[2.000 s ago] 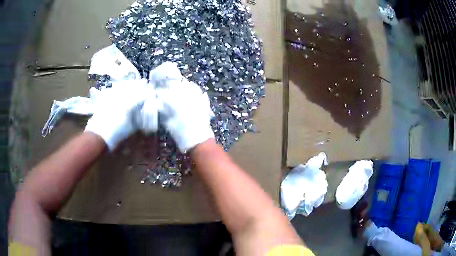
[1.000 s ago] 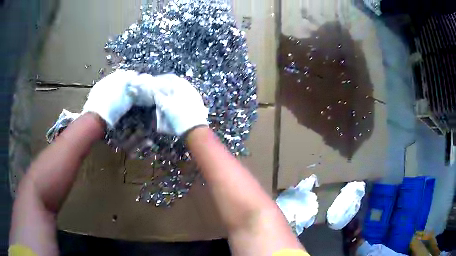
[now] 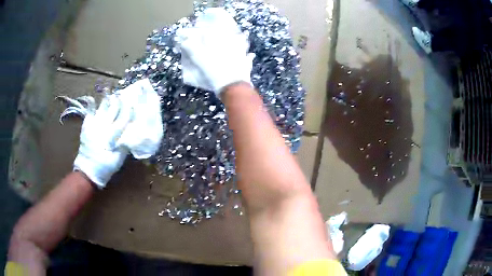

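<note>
A large heap of small shiny metal parts point(image 3: 199, 129) lies on brown cardboard point(image 3: 162, 245). My left hand point(image 3: 102, 143), in a white glove, is at the heap's left edge and holds a white rag point(image 3: 143, 118) against the parts. My right hand point(image 3: 218, 59), also in a white glove, is over the upper part of the heap. Its fingers blend into crumpled white, so I cannot tell whether it holds a cloth. Another crumpled white cloth end point(image 3: 78, 106) shows left of my left hand.
A dark wet patch point(image 3: 372, 124) with scattered parts marks the cardboard on the right. White rags point(image 3: 368, 247) lie at the lower right, near blue crates point(image 3: 431, 252). Brown slatted stacks point(image 3: 477, 118) stand at the far right. A dark shape is at the upper right.
My hands were together over the left of the heap and have parted. My right hand has moved up over the heap, my left hand slightly down and left. The view has shifted.
</note>
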